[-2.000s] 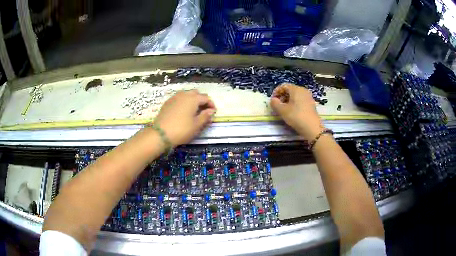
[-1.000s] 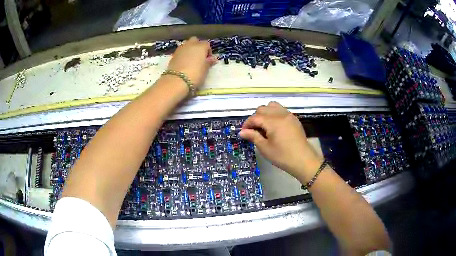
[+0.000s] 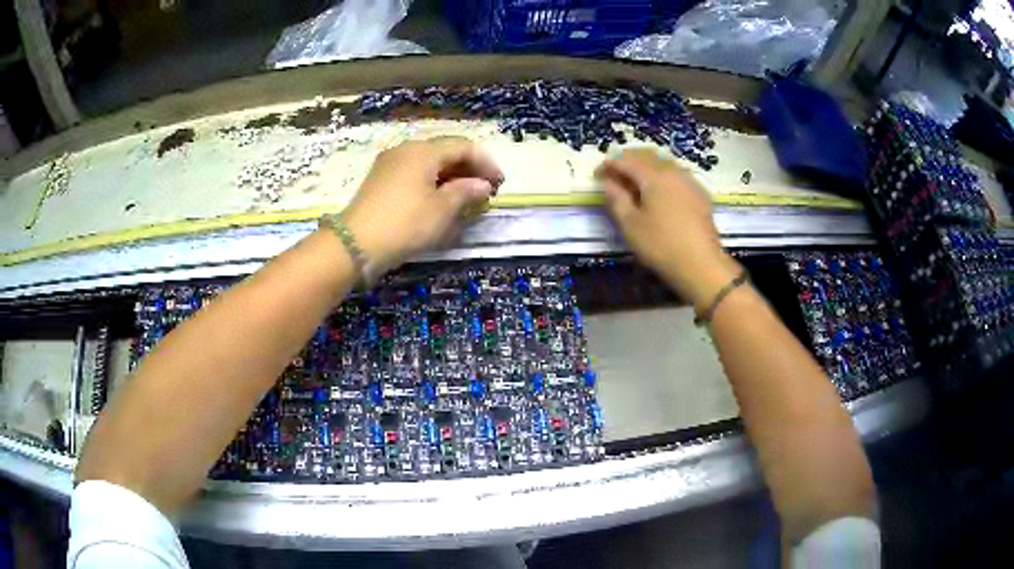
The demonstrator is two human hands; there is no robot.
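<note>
A PCB panel (image 3: 445, 378) crowded with blue, red and green parts lies between the pale conveyor rails. My left hand (image 3: 428, 200) is over the yellow strip (image 3: 534, 200), its fingertips curled together; whether they hold a small part is hidden. My right hand (image 3: 662, 217) is to its right, over the ledge's front edge, fingers bent and slightly blurred; I cannot tell if it holds anything. A heap of small dark cylinders (image 3: 600, 111) lies on the ledge behind both hands. Small white components (image 3: 278, 167) lie scattered left of my left hand.
A second populated panel (image 3: 851, 317) lies at the right, beside stacked PCB panels (image 3: 934, 189). A blue bin (image 3: 812, 128) stands on the ledge's right end. Clear plastic bags (image 3: 345, 31) and a blue crate (image 3: 545, 25) are behind. A spring and rod (image 3: 83, 378) show at left.
Since one second ago my left hand has come forward from the dark heap towards the yellow strip. My right hand has moved off the panel, back and right to the ledge.
</note>
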